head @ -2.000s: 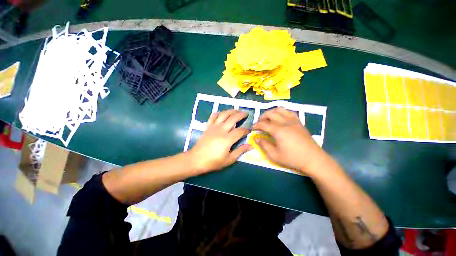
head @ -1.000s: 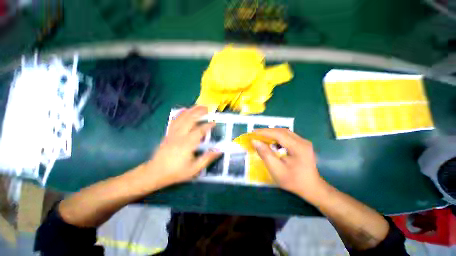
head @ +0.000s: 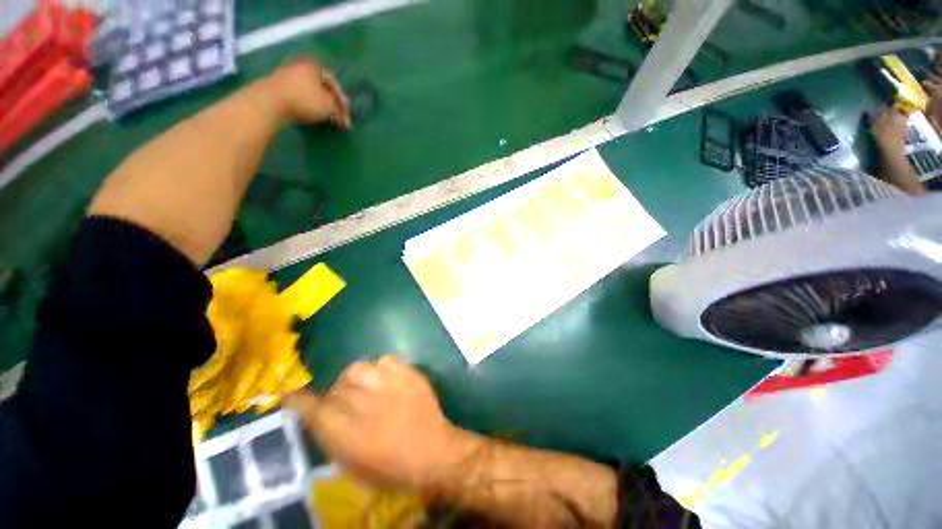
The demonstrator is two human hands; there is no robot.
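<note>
My left hand (head: 310, 95) reaches over the far green strip, fingers curled. A dark frame (head: 364, 100) lies at its fingertips; whether they grip it I cannot tell. My right hand (head: 382, 418) is low in the view, blurred, over the near bench beside the sticker sheet. Whether it holds anything I cannot tell. The sticker sheet (head: 248, 498) shows white edges, dark empty windows and some yellow pieces, and is cut off below. The heap of yellow pieces (head: 243, 346) lies behind it, partly hidden by my left sleeve.
Spare sticker sheets (head: 537, 253) lie centre-right. A grey fan (head: 826, 274) stands at right. A pale rail (head: 454, 196) and a grey post (head: 671, 62) cross the bench. Red (head: 41, 72) and grey (head: 176, 52) trays are far left. Another person's hands (head: 890, 139) and dark frames (head: 780, 145) are at far right.
The view has swung right. My left hand has left the sticker sheet and reached across the rail. My right hand remains near the sheet; the yellow piece it held is no longer discernible.
</note>
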